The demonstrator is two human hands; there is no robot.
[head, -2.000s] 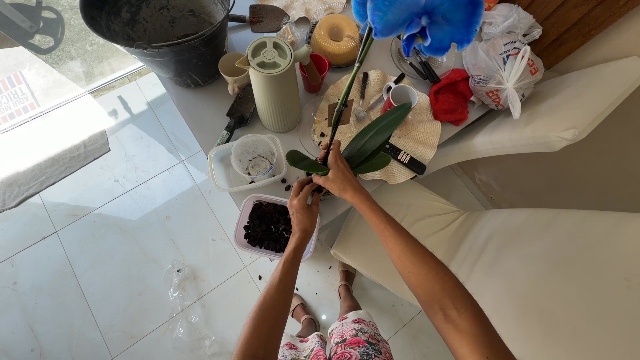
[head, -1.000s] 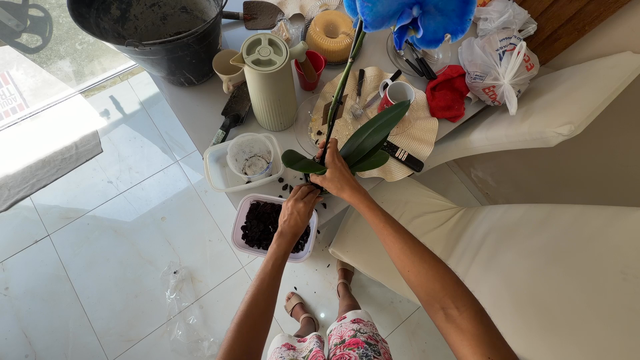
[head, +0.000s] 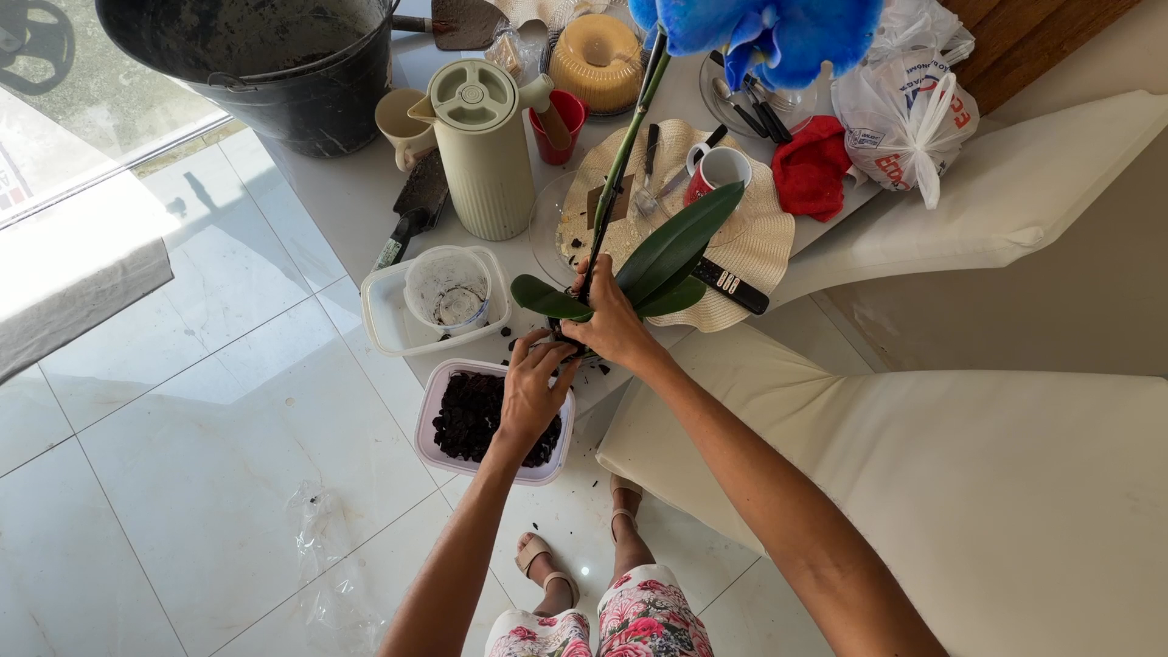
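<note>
My right hand [head: 613, 315] grips the base of a blue orchid [head: 680, 251], where its stem and leaves meet. The blue bloom [head: 766, 36] stands at the top of the view. Beside it my left hand [head: 537, 383] has its fingers bent at the dark roots and bark under the leaves; whether it holds any is hidden. Just below, partly under my left hand, is a plastic tub [head: 427, 438] of dark bark chips [head: 470, 415]. A clear plastic pot [head: 447, 290] rests in a white plastic container [head: 388, 319] to the left.
Behind stand a beige thermos jug [head: 484, 155], a cream mug [head: 404, 128], a red cup [head: 558, 128] and a black bucket [head: 301, 100]. A hand trowel [head: 422, 196] lies left. A placemat [head: 766, 219] carries a red-and-white mug [head: 718, 172]; a remote control [head: 730, 285] lies at its edge. A cream chair [head: 912, 456] is right.
My left hand has shifted a little at the roots, its fingers now more spread. My right hand keeps its grip on the orchid's base.
</note>
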